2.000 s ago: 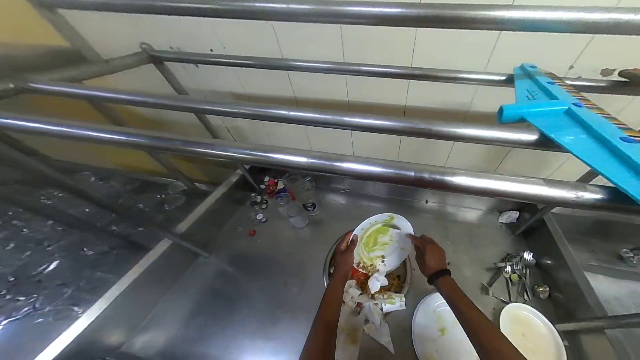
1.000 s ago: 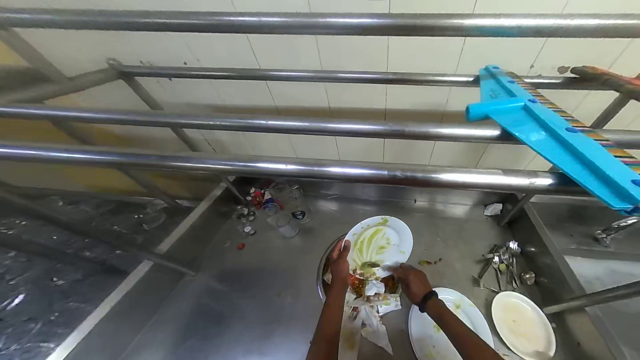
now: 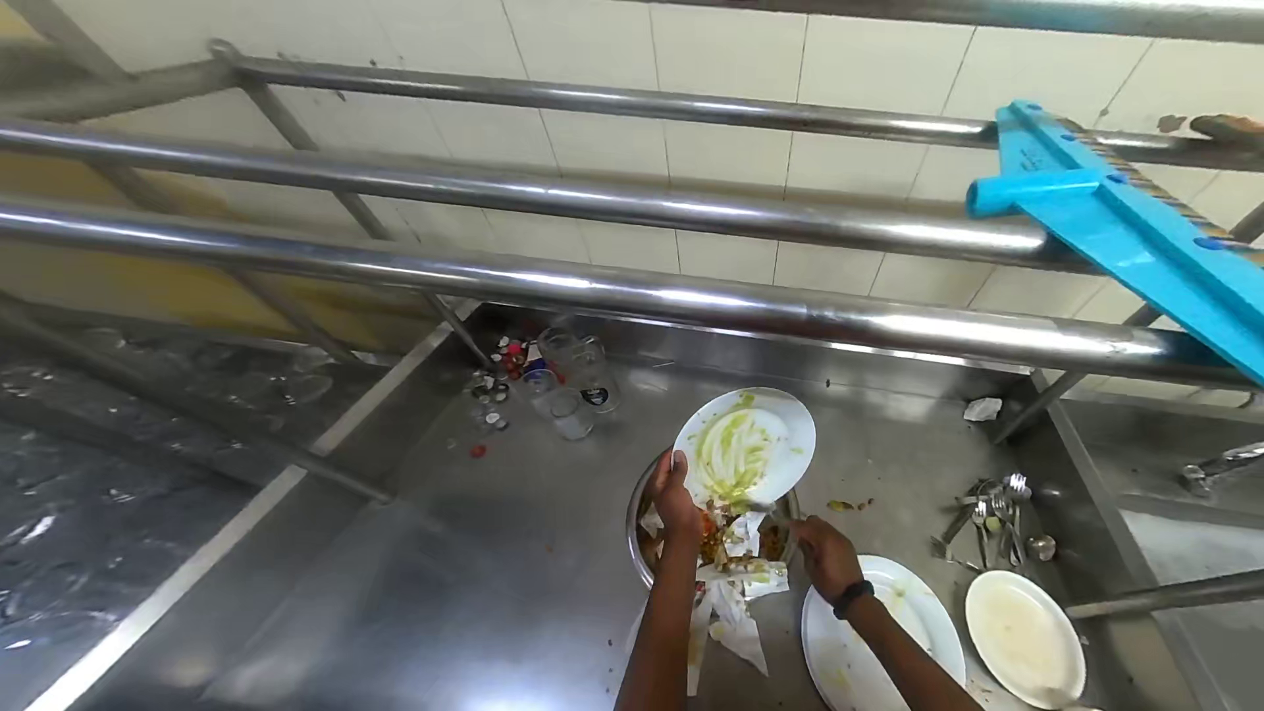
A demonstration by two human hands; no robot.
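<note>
My left hand (image 3: pixel 675 499) grips the lower left rim of a white plate (image 3: pixel 755 434) smeared with green sauce, tilted over a round metal bowl (image 3: pixel 637 523). Food scraps and crumpled white tissues (image 3: pixel 733 622) fill the bowl and hang over its near edge. My right hand (image 3: pixel 828 555), with a dark band at the wrist, is at the bowl's right side, its fingers closed around a thin utensil that reaches toward the plate's lower edge; its kind is unclear. A large white plate (image 3: pixel 918 602) lies partly under my right forearm.
Steel rails (image 3: pixel 691 296) cross above the metal counter (image 3: pixel 513 553). A blue plastic squeegee (image 3: pixel 1136 227) rests on them at right. Clear glasses (image 3: pixel 570 413) and bottle caps (image 3: pixel 513 360) stand at the back left. Forks and spoons (image 3: pixel 997 518) lie at right, near an oval white dish (image 3: pixel 1025 637).
Two seconds ago both hands were at the plate's rim; my right hand has since moved down, away from the rim, to the bowl's right side. My left hand still holds the plate.
</note>
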